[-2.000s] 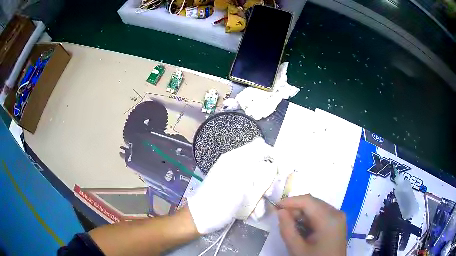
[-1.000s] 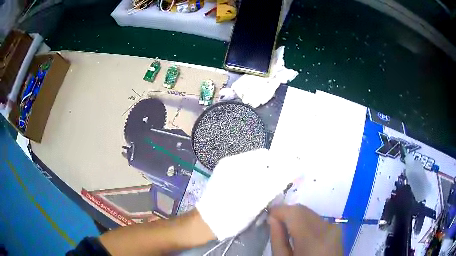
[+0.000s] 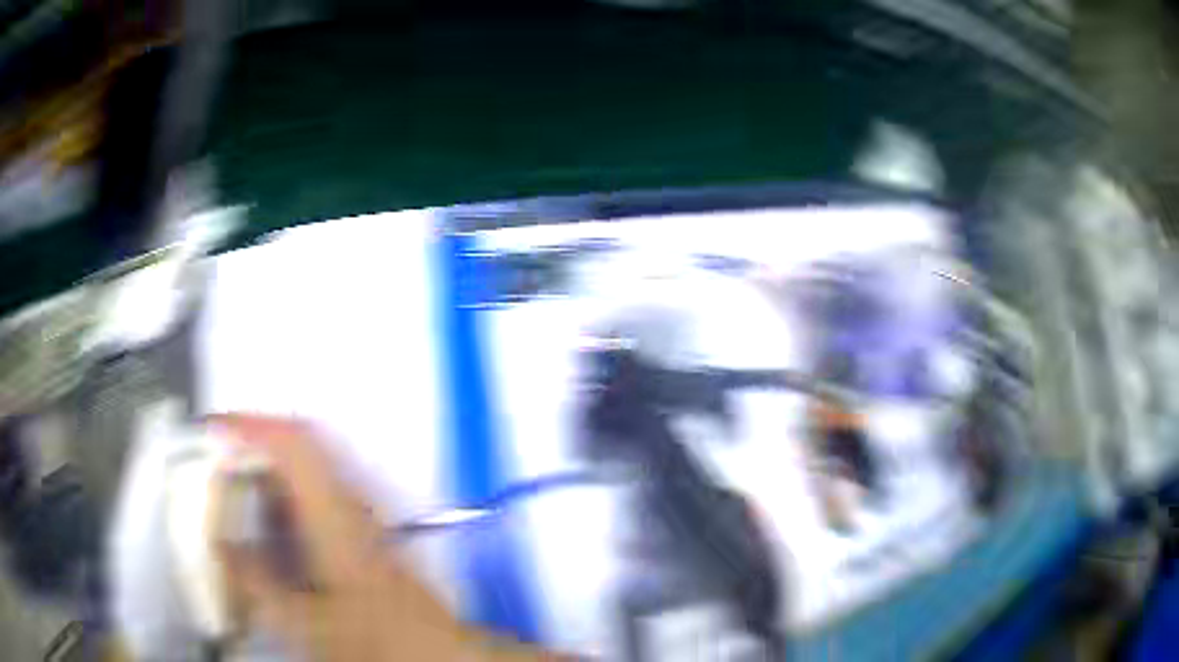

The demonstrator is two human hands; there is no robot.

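Note:
The view is heavily blurred. My bare right hand [image 3: 323, 543] is at the lower left, its fingers curled around a small dark-grey tool [image 3: 265, 517]; the tool's tip is not clear. My left hand [image 3: 149, 543], in a white glove, is a white blur touching or just beside it at the left edge. What the glove holds cannot be made out. A slim blue and silver pen or driver [image 3: 517, 497] lies across the blue stripe, right of my right hand.
White paper [image 3: 323, 323] lies beyond my right hand. A black power screwdriver [image 3: 679, 485] lies right of the blue stripe. Orange-black pliers [image 3: 840, 453] lie further right. Crumpled white tissue [image 3: 155, 285] is at the left. The dark green conveyor belt [image 3: 517, 117] runs behind.
The view has swung right, so both hands now appear at the lower left. The dish and circuit boards have left view or blurred away. The pliers have come into view.

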